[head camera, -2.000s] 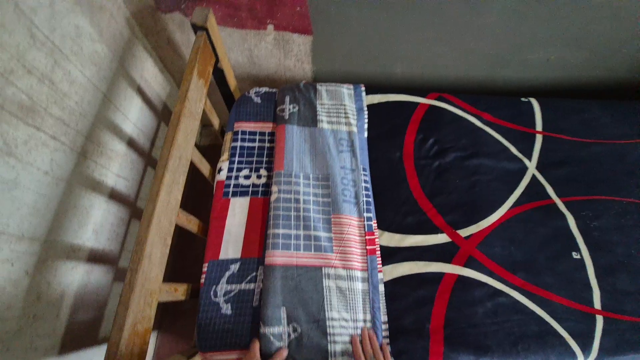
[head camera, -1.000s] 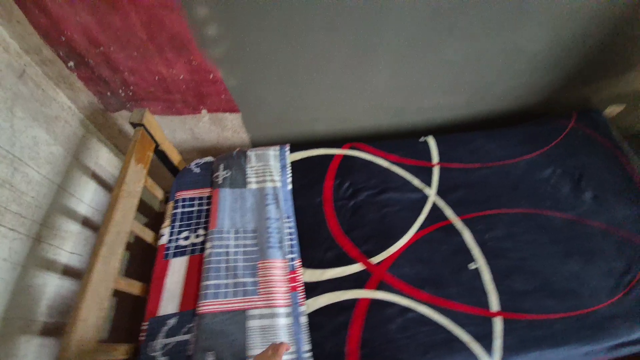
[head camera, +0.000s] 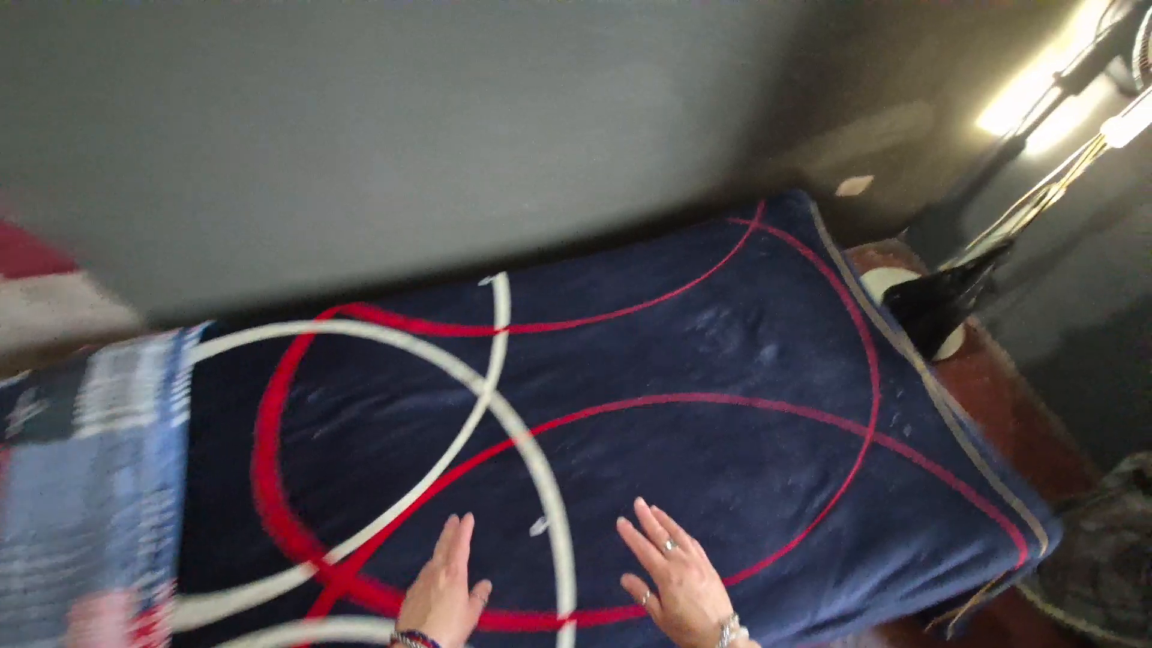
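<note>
A dark navy blanket (head camera: 684, 351) with red and cream curved lines lies spread over the bed. At the bottom centre, my left hand (head camera: 445, 585) is over the blanket, fingers extended, with a beaded bracelet at the wrist. My right hand (head camera: 675, 571) is to its right, fingers spread, with rings and a bracelet. Neither hand holds anything; whether they touch the cloth I cannot tell. A folded patchwork cover (head camera: 90, 477), blue, grey and white, lies at the far left, blurred. A blurred skin-toned patch shows on its lower part; what it is I cannot tell.
A grey wall (head camera: 405, 144) runs along the bed's far side. Beyond the right end are a reddish floor (head camera: 1008, 396), a round white object (head camera: 949, 342) partly behind something black, cables (head camera: 1048, 193) and a bright light (head camera: 1044, 99). A dark patterned item (head camera: 1102, 549) sits at lower right.
The view has swung right, towards the bed's other end. Both my hands were on the folded patchwork cover two seconds ago; now they are over the navy blanket.
</note>
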